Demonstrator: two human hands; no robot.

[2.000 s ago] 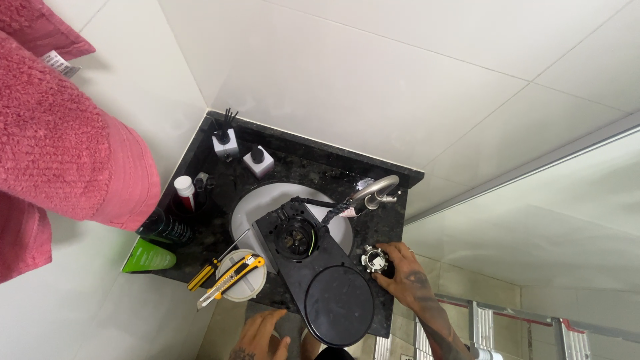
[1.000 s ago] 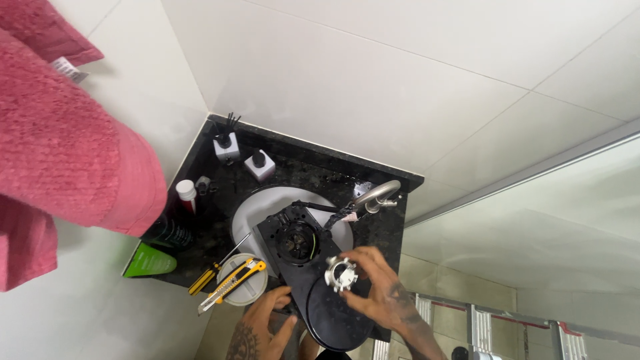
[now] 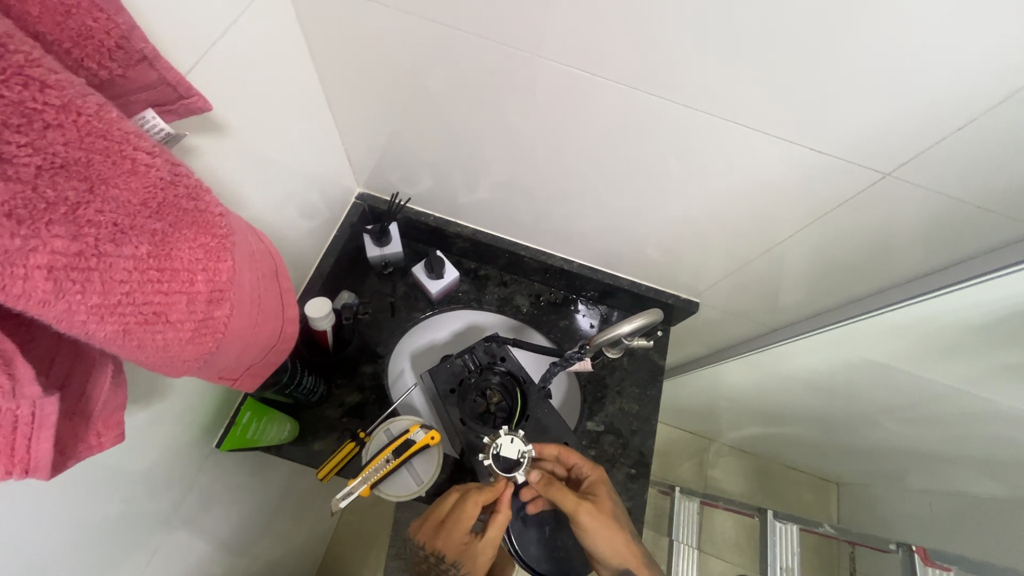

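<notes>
Between the fingertips of my left hand (image 3: 468, 520) and my right hand (image 3: 576, 496) is a silvery metal ring with tabs around its rim (image 3: 507, 454). Both hands pinch its lower and right edge. Beneath it, a black appliance housing (image 3: 560, 428) lies across the white oval sink (image 3: 428, 344). Its round opening (image 3: 492, 396) shows inner parts and a yellow-green wire. The housing's near end, a round black section, is partly hidden by my hands. A black cable runs from the housing toward the metal faucet (image 3: 632, 328).
A yellow utility knife (image 3: 388, 468) rests on a round whitish lid (image 3: 408, 484) beside a screwdriver (image 3: 344, 456). A green tube (image 3: 264, 428), bottles and a reed diffuser (image 3: 384, 244) stand on the black stone counter (image 3: 520, 276). Pink towels (image 3: 144, 216) hang left; a metal ladder (image 3: 780, 540) is lower right.
My right hand has brought the metal ring from the counter's right side over the black housing. My left hand has come up to meet it and now touches the ring too.
</notes>
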